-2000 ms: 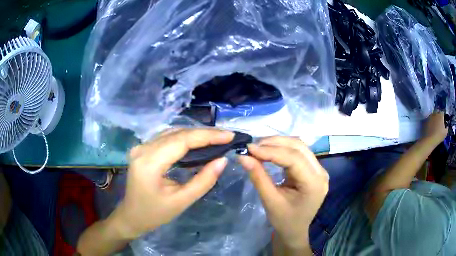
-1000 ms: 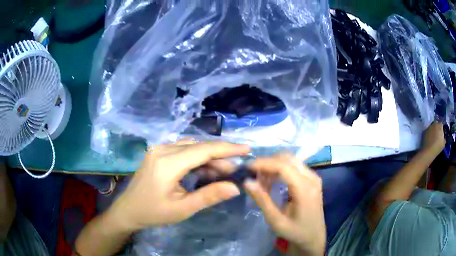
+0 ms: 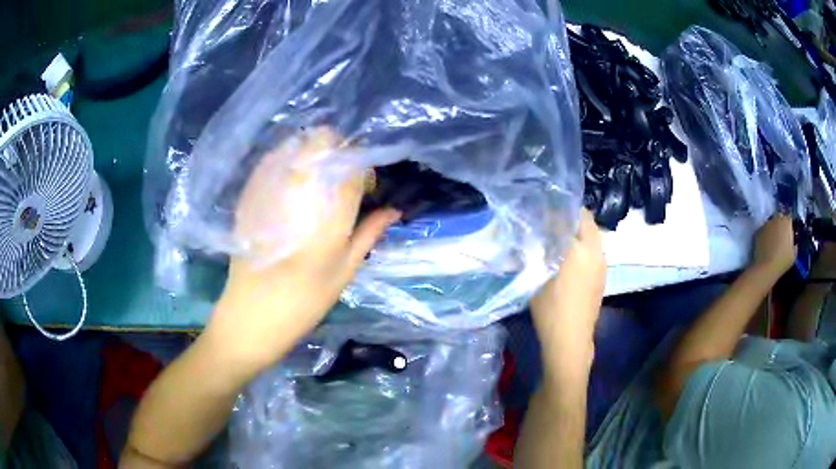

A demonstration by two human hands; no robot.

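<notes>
The large clear plastic bag (image 3: 458, 55) lies on the bench, its mouth facing me. Black parts (image 3: 426, 194) and a blue tray rim (image 3: 440, 225) show in the opening. My left hand (image 3: 302, 211) is at the left side of the mouth, its fingers blurred under the plastic and its thumb apart at the opening; I cannot tell if it holds anything. My right hand (image 3: 573, 275) is at the bag's right edge, its fingertips hidden. A black moulded part (image 3: 362, 359) with a white round spot at its end lies on the lap bag (image 3: 367, 412) below the bench edge.
A white desk fan (image 3: 37, 201) with a cord loop stands at the left. A pile of black parts (image 3: 632, 128) lies on a white sheet (image 3: 678, 229) at the right. Beyond it is another clear bag (image 3: 724, 110), with another person's arm (image 3: 724, 302) reaching to it.
My hands have parted from the black part between them. My left hand has moved up to the bag mouth, my right to its right edge. A black part now shows on the lap bag.
</notes>
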